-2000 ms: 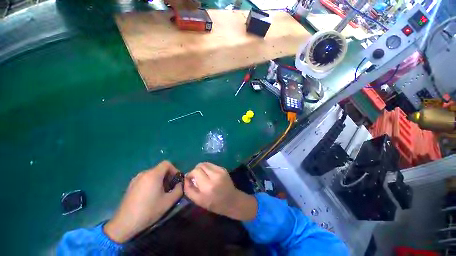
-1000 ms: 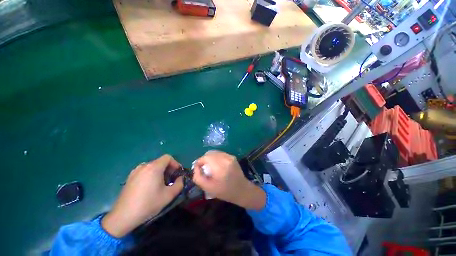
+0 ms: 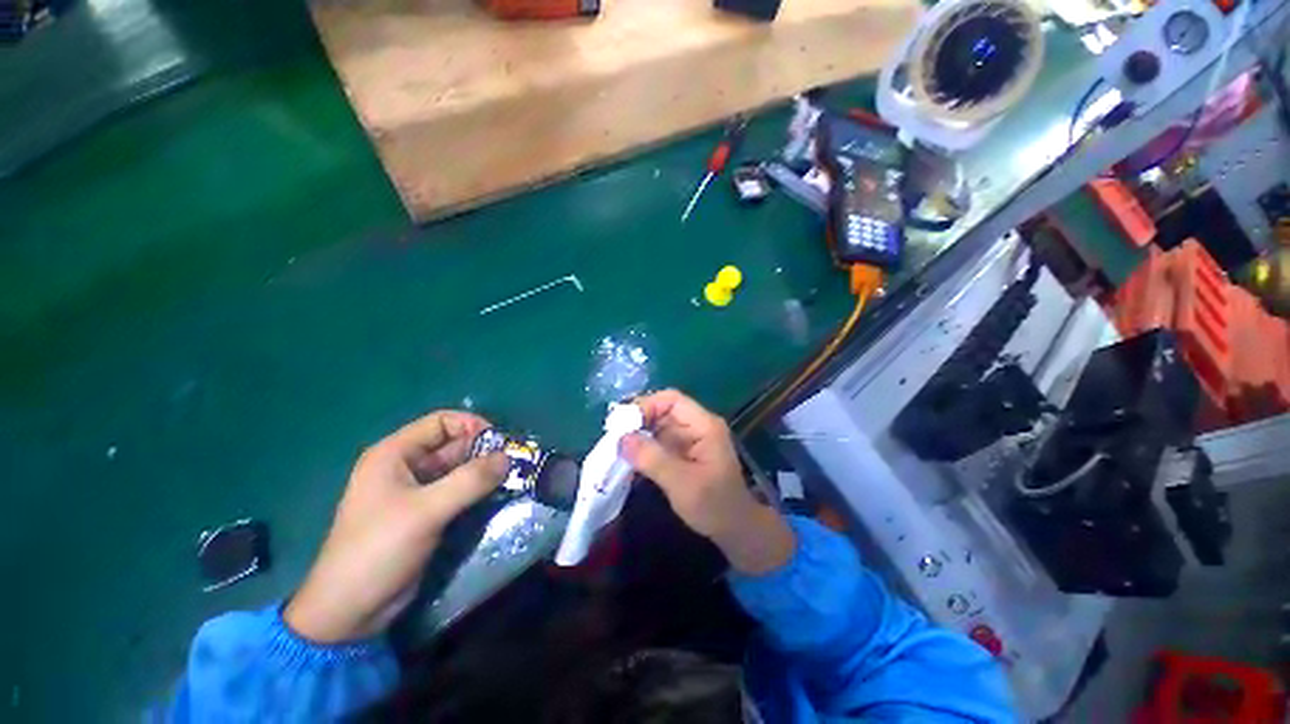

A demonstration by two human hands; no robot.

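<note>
My left hand [image 3: 389,516] holds a small black device body [image 3: 518,464] between thumb and fingers, with metal and orange bits showing inside. A dark round disc part [image 3: 558,481] is at its right end; whether it is joined to the body I cannot tell. My right hand [image 3: 690,467] pinches a white wiping cloth [image 3: 600,489] that hangs down just right of the disc. A second black rounded square cover [image 3: 232,553] lies on the green mat at the left.
A hex key [image 3: 535,294], clear plastic bag [image 3: 620,368], yellow knobs [image 3: 723,286], red-handled screwdriver [image 3: 716,166] and handheld keypad unit [image 3: 867,202] lie ahead. A wooden board [image 3: 594,99] and fan [image 3: 976,64] are beyond. The press fixture [image 3: 1082,474] is at right.
My right hand has moved away from the device to the right, and the white cloth now shows at length. The device and its round disc are now uncovered. The view has shifted slightly.
</note>
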